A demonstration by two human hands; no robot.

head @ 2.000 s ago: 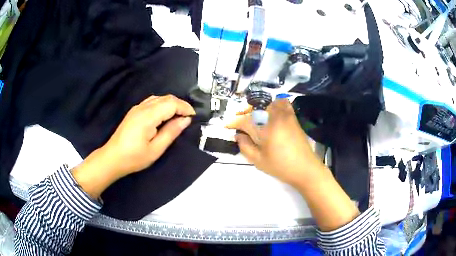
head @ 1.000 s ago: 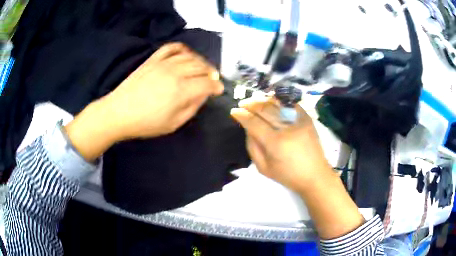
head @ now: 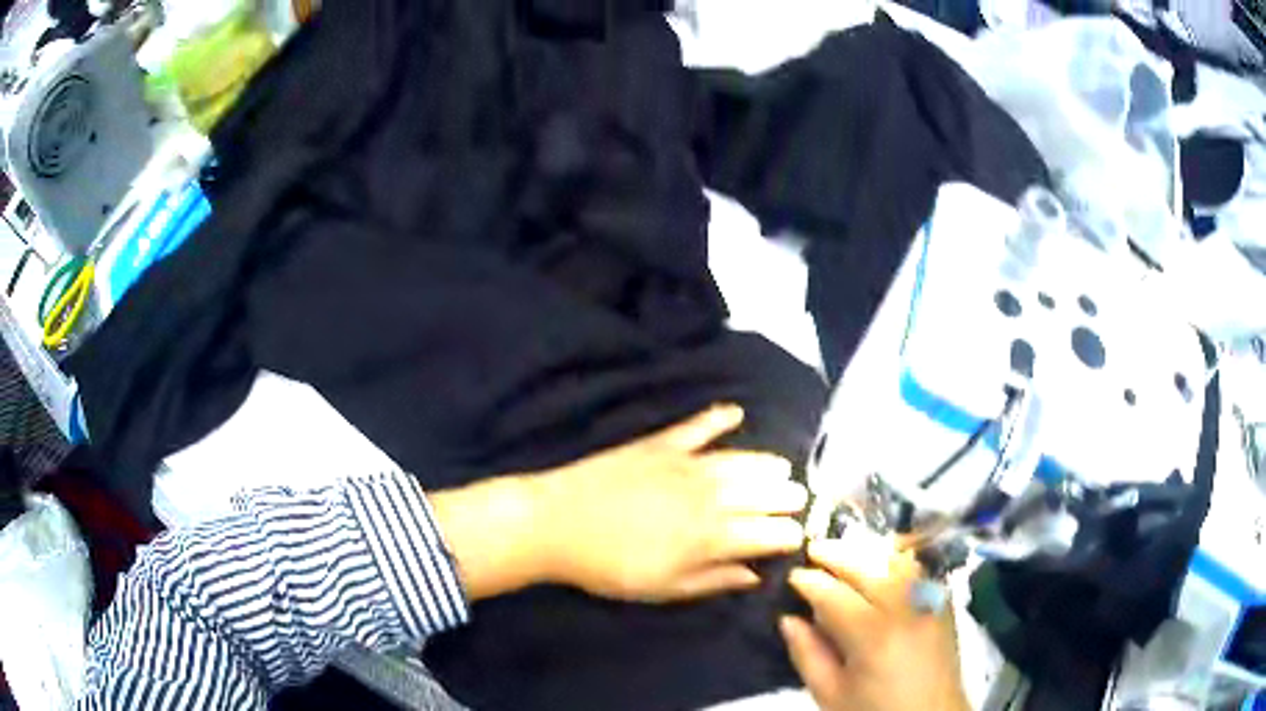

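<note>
The black garment point(head: 458, 333) spreads over the table from the far side to the machine, with folds in its middle. My left hand point(head: 653, 514) lies flat on top of it, palm down, fingers somewhat apart, fingertips just left of the presser foot area point(head: 850, 517). My right hand point(head: 882, 632) is at the near side of the needle area, fingertips at the cloth's edge, wrist cut off by the lower rim. Whether its fingers pinch the cloth is hidden. The white machine head point(head: 958, 320) with blue stripes is tilted in view. The needle itself is too blurred to tell.
Snips with yellow and green handles point(head: 67, 303) lie at far left, near a white vented device point(head: 86, 132). A black cloth bunch point(head: 1111, 556) hangs right of the needle. Clear plastic point(head: 1097, 104) lies at the back right. Part of the tape measure point(head: 396, 678) shows along the front edge.
The view has swung left, so the machine appears farther right and tilted. My left hand now lies flatter on the cloth, beside the needle area. My right hand remains near the needle, now partly cut off.
</note>
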